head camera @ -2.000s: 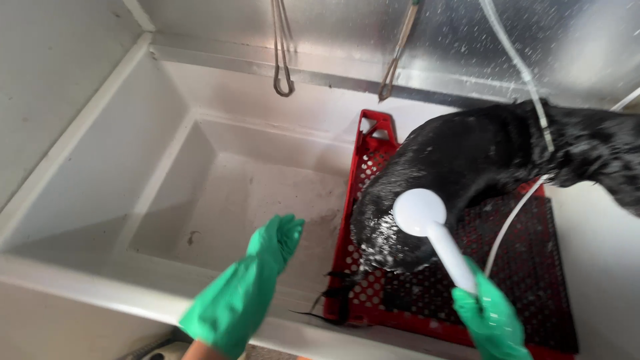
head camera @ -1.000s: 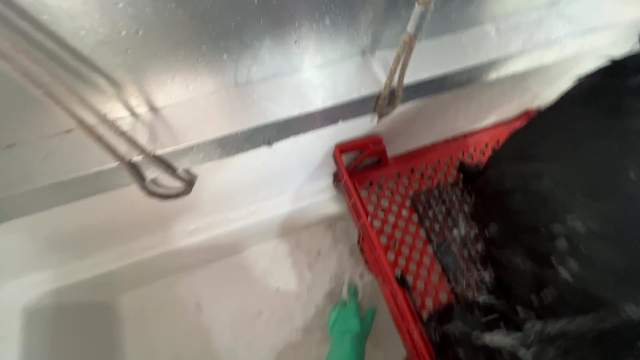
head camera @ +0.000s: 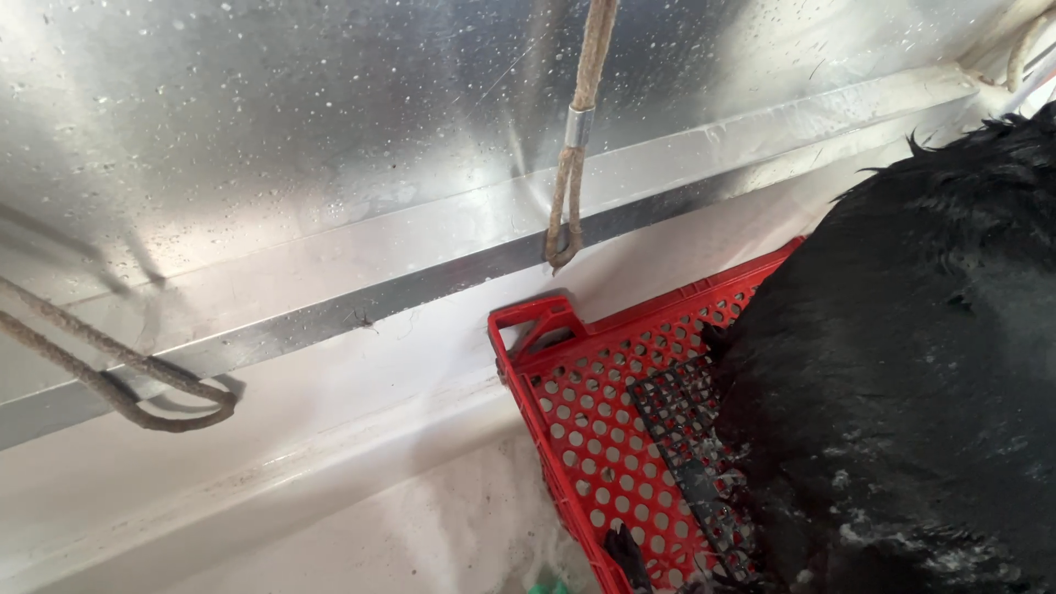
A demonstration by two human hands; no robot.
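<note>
Wet black fur of an animal (head camera: 891, 371), with patches of foam low down, fills the right side of the view. It is over a red perforated plastic crate (head camera: 610, 437) that has a black grid mat (head camera: 681, 421) on it. At the bottom edge, just left of the crate, only a small green bit of a rubber glove (head camera: 549, 587) shows; which hand it belongs to and what that hand does cannot be told. The other hand is outside the view, and no shower head shows.
A looped rope (head camera: 177, 421) hangs at the left, and a second rope loop with a metal ferrule (head camera: 580, 128) hangs above the crate's corner. Behind them stands a wet stainless steel wall panel (head camera: 371, 107), meeting the rim of a white tub (head camera: 330, 379).
The view has moved in much closer to the back wall and the crate. Both gloved hands and the white shower head, seen two seconds ago, have gone from view except for a green bit.
</note>
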